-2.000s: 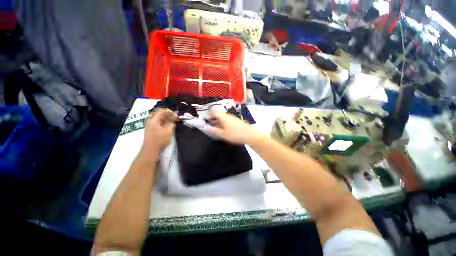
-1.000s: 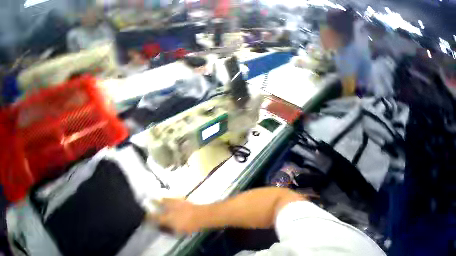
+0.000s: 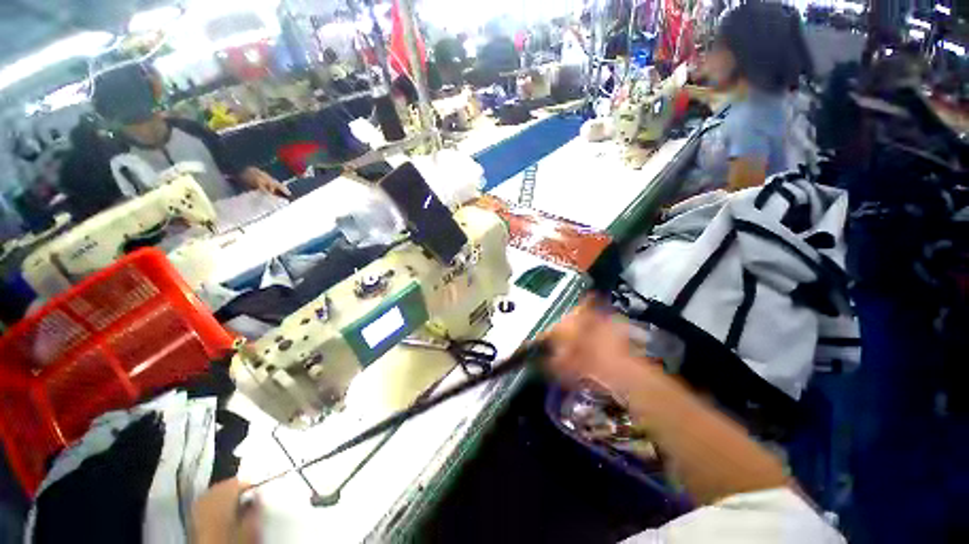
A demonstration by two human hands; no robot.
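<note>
A narrow dark strip (image 3: 398, 418) is stretched between my two hands, across the front of the sewing machine (image 3: 372, 319). My right hand (image 3: 584, 345), slightly blurred, grips its far end beyond the table edge. My left hand (image 3: 225, 512), cut off by the bottom edge, is at the near end; its fingers are partly hidden. Scissors with dark looped handles (image 3: 473, 356) lie on the machine bed. Black and light cloth pieces (image 3: 112, 478) lie stacked left of the machine, beside my left hand.
A red plastic basket (image 3: 117, 351) stands behind the stack. A black phone (image 3: 422, 210) leans on the machine head. A pale grey pile with black bands (image 3: 733, 287) and a bin of wrappers (image 3: 600, 420) are at the right. Two people (image 3: 760, 117) sit at other machines.
The view has swung right and risen. My right hand has moved from the cloth stack out past the table edge, and the strip is now stretched taut. My left hand is back in view.
</note>
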